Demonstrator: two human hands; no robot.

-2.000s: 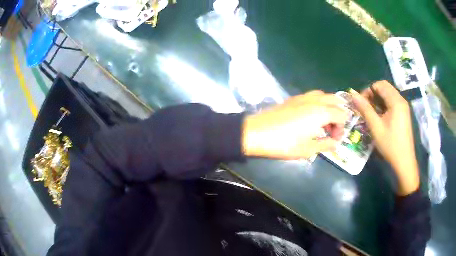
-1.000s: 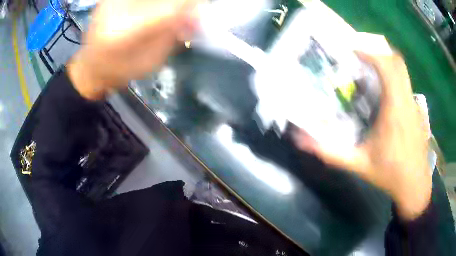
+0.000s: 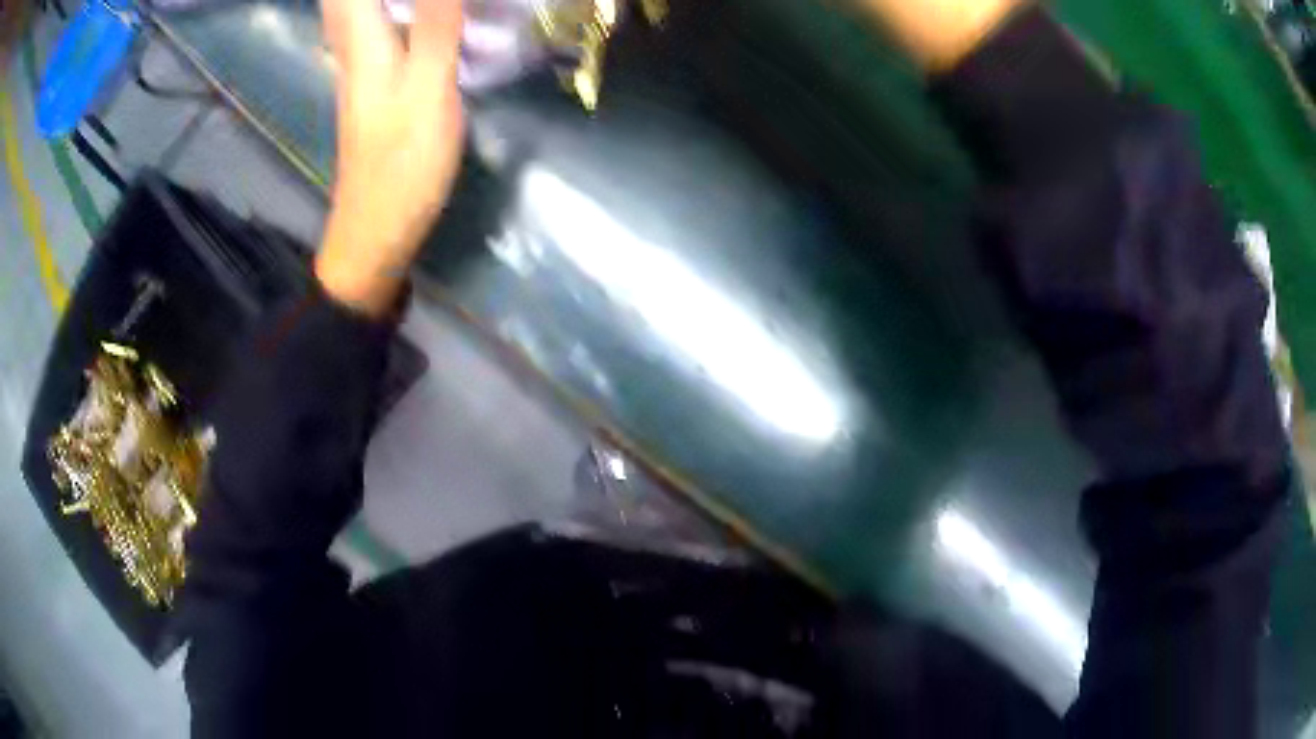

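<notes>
My left hand [image 3: 393, 152] reaches up to the top edge at the upper left, its fingertips cut off or blurred. It is beside a pale, blurred thing [image 3: 498, 41] on the table; I cannot tell whether it grips it. Gold brass strips [image 3: 589, 51] lie just right of that thing at the top edge. My right hand [image 3: 945, 22] is mostly cut off by the top edge; only its wrist side shows, and its fingers are hidden.
The glossy dark green table [image 3: 808, 311] runs diagonally, its edge [image 3: 520, 368] facing me. A black tray [image 3: 108, 289] below at left holds a gold heap of brass strips [image 3: 130, 477]. A blue stool [image 3: 84, 65] stands at upper left. A white item [image 3: 1256, 267] is at the right edge.
The white housing that was in my right hand is out of view. Both hands are now at the top edge, the right having moved up and left. Brass strips now show at the top.
</notes>
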